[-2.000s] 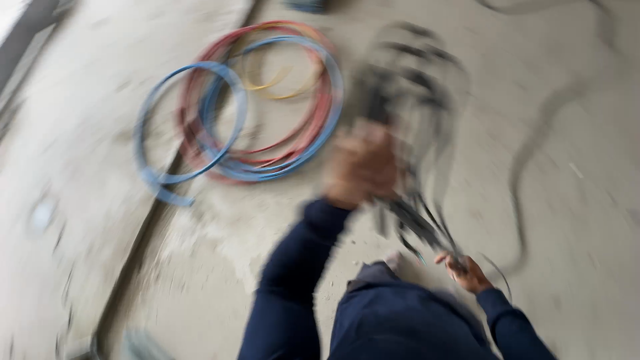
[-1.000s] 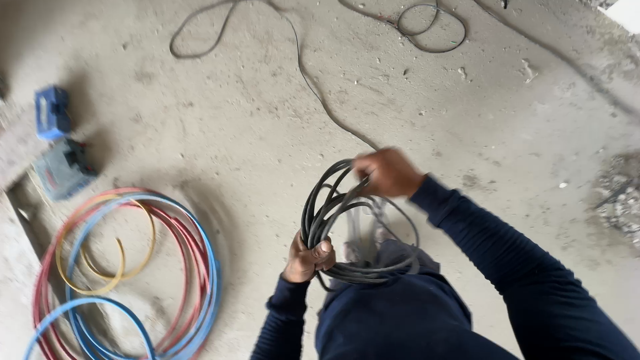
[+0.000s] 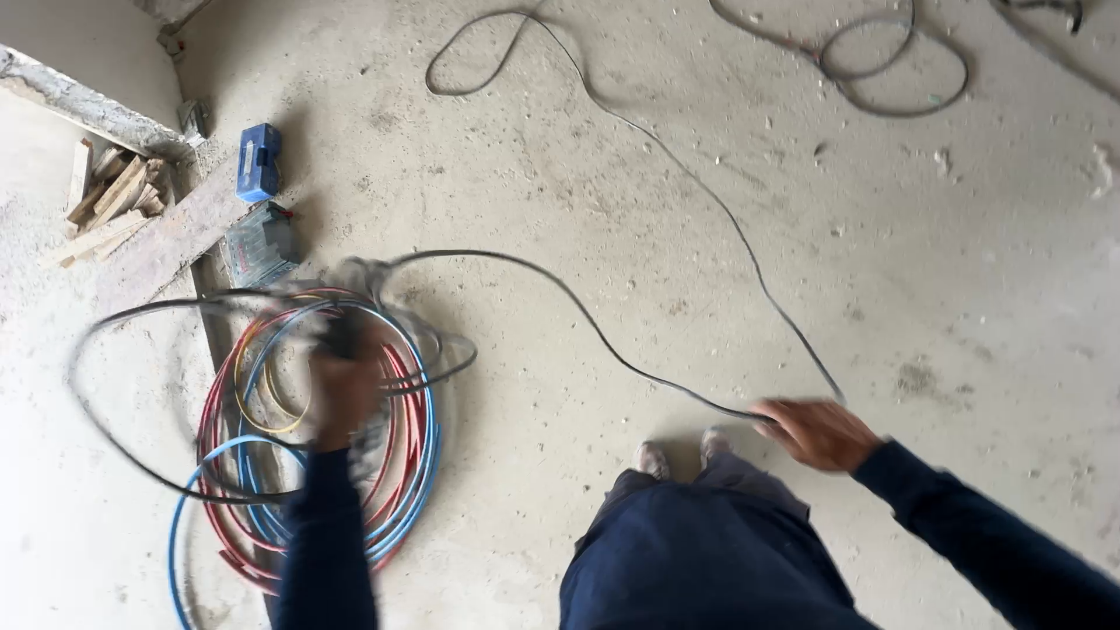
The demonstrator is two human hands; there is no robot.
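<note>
My left hand [image 3: 346, 376], blurred by motion, is closed on a bundle of black cable loops at the left, above the coil of red and blue tubing [image 3: 424, 455] on the floor. A single stretch of black cable [image 3: 560, 284] runs from that bundle across to my right hand [image 3: 818, 433], which grips it to the right of my feet. Beyond the right hand the cable goes on up the floor and ends in a loose loop near the top edge. A smaller yellow coil [image 3: 276, 429] lies inside the tubing.
A blue case [image 3: 258, 162] and a grey transparent case [image 3: 261, 245] stand beside a board [image 3: 179, 236] at the upper left. Wood scraps [image 3: 118, 197] are piled by the wall. Another dark cable [image 3: 901, 114] lies looped at the upper right. My shoes [image 3: 652, 459] are at lower centre.
A second ago both hands were close together at the coiled cable; now they are far apart, the left with the loops, a length of cable stretched between them. The view has shifted.
</note>
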